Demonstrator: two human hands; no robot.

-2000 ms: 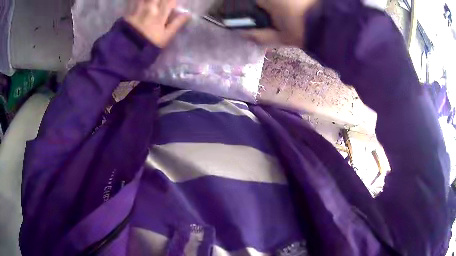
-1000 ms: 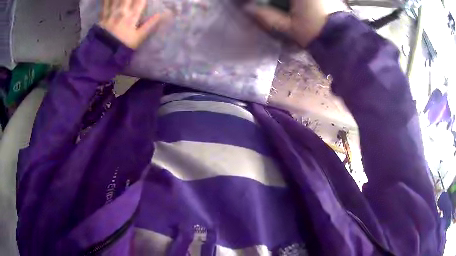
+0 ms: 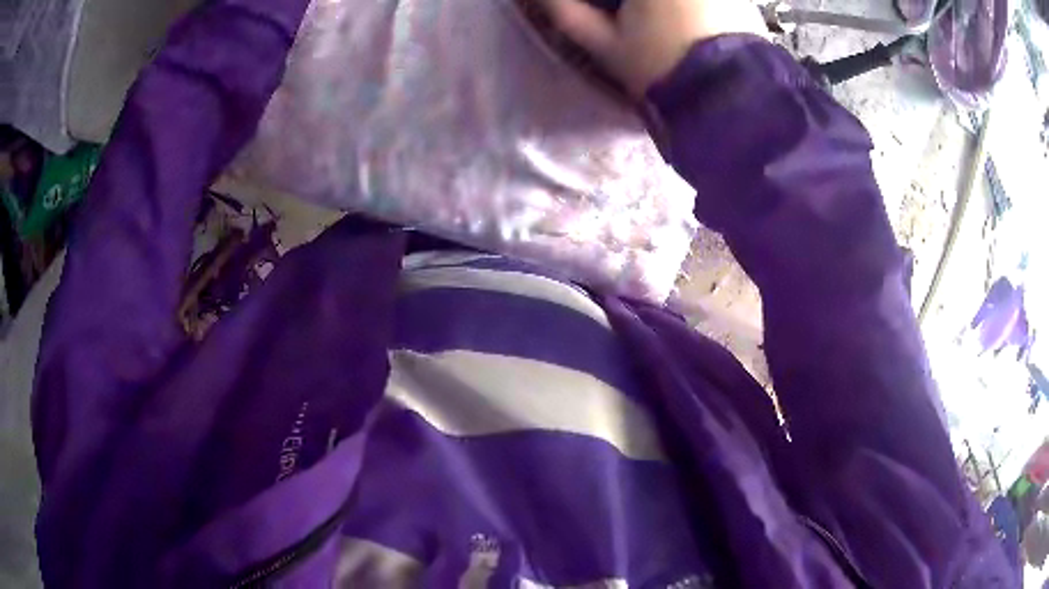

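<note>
The mottled pink-lilac fabric lies spread on the worktable in front of me, its near edge against my body. My right hand is at the top edge, over the fabric, closed around the dark handle of the iron. Only a dark sliver of the iron shows; the rest is cut off or hidden by the hand. My left hand is out of the picture; only its purple sleeve runs off the top left.
A black cord piece and a looped pale-purple tube lie at the upper right. A narrow pale strip runs down the right side. Purple scraps lie at far right. A green item is at far left.
My left hand has moved up out of the picture. My right hand has shifted slightly left after moving right. The fabric's near corner has moved right and toward me.
</note>
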